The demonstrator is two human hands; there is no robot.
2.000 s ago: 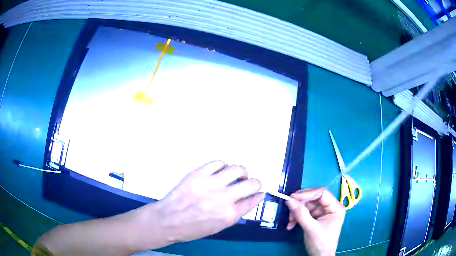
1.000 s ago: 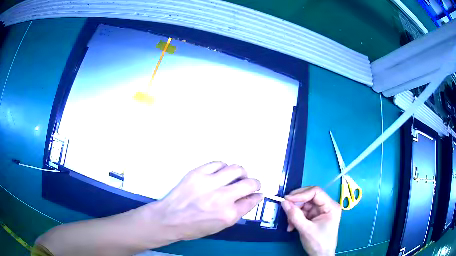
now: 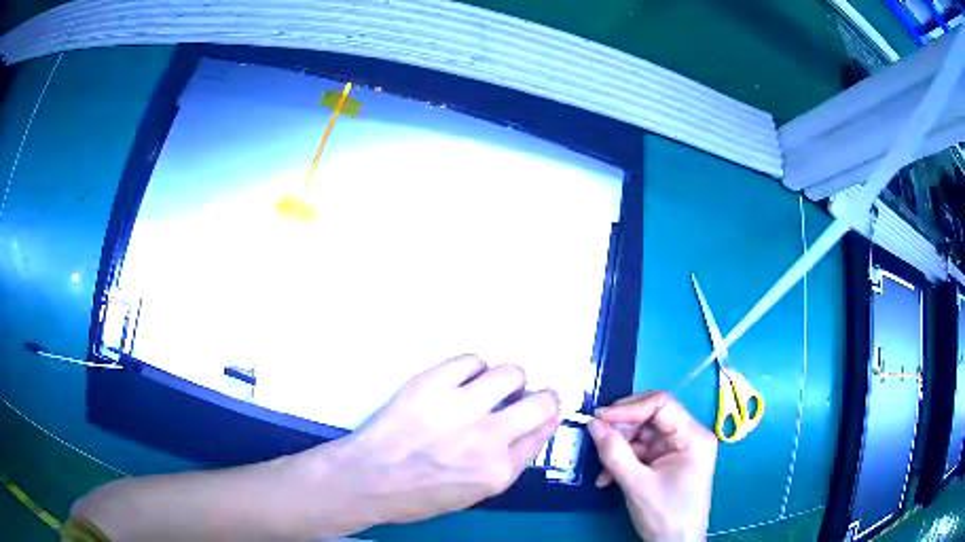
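Note:
A large glaring white display panel [image 3: 370, 265] with a dark border lies in front of me. My left hand [image 3: 455, 434] lies over its near right part, fingers bent, fingertips at the left end of a short stretch of narrow white tape [image 3: 579, 417]. My right hand [image 3: 656, 455] pinches the tape between thumb and index finger at the panel's near right corner. From there the tape runs up to the upper right as a long ribbon [image 3: 796, 273]. A black-and-white corner bracket [image 3: 566, 455] shows just below the fingers. What is under my left palm is hidden.
Yellow-handled scissors [image 3: 738, 405] lie right of the panel, blades pointing away, with the ribbon passing over them. A ribbed pale rail [image 3: 508, 53] runs behind the panel. Another panel [image 3: 894, 392] lies at the right. A thin lead cable [image 3: 74, 360] sticks out at the near left corner.
My left hand has shifted slightly right and down. My right hand has moved slightly left, closer to the left fingertips, so the tape between them looks shorter. The view has shifted slightly.

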